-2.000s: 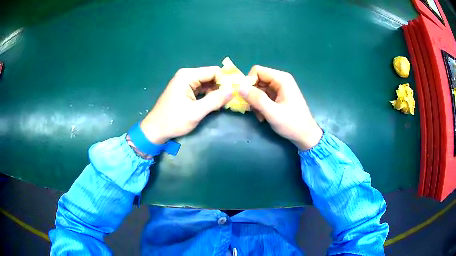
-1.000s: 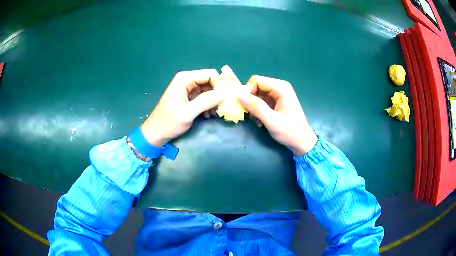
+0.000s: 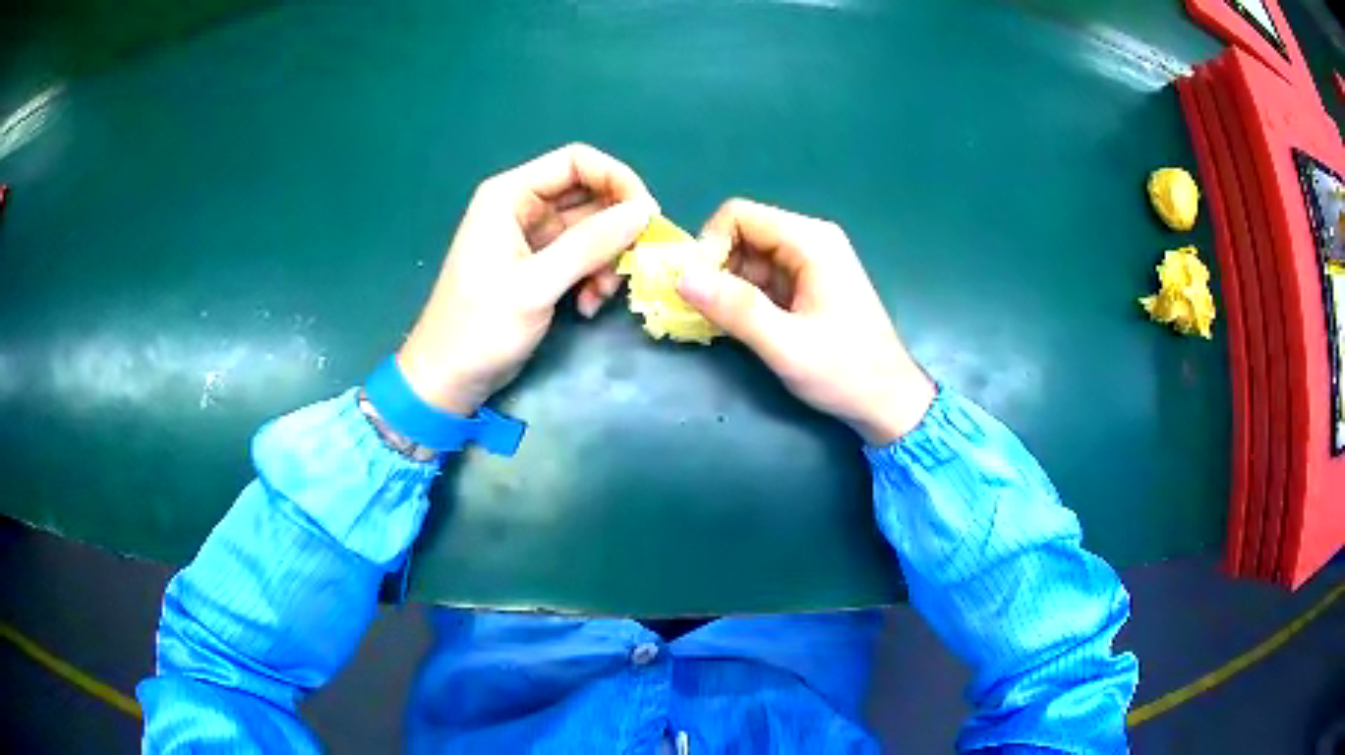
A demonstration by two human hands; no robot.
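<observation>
A crumpled bunch of pale-yellow tape (image 3: 667, 300) is held between my hands above the green mat. My left hand (image 3: 534, 273) pinches a flat flap at the bunch's upper left between thumb and forefinger. My right hand (image 3: 797, 310) grips the right side of the bunch with thumb and fingers, which hide part of it. My left wrist wears a bright blue strap (image 3: 428, 409).
The green mat (image 3: 664, 487) covers the bench. At right lie a smooth yellow tape ball (image 3: 1174, 198) and a ragged one (image 3: 1182, 294), beside a stack of red foam pads (image 3: 1254, 325). An open tablet (image 3: 1323, 280) is on the stack, cut off by the picture's edge.
My left hand has moved up and slightly left, and its fingertips now hold a flap at the bunch's upper left. My right hand keeps its grip on the bunch.
</observation>
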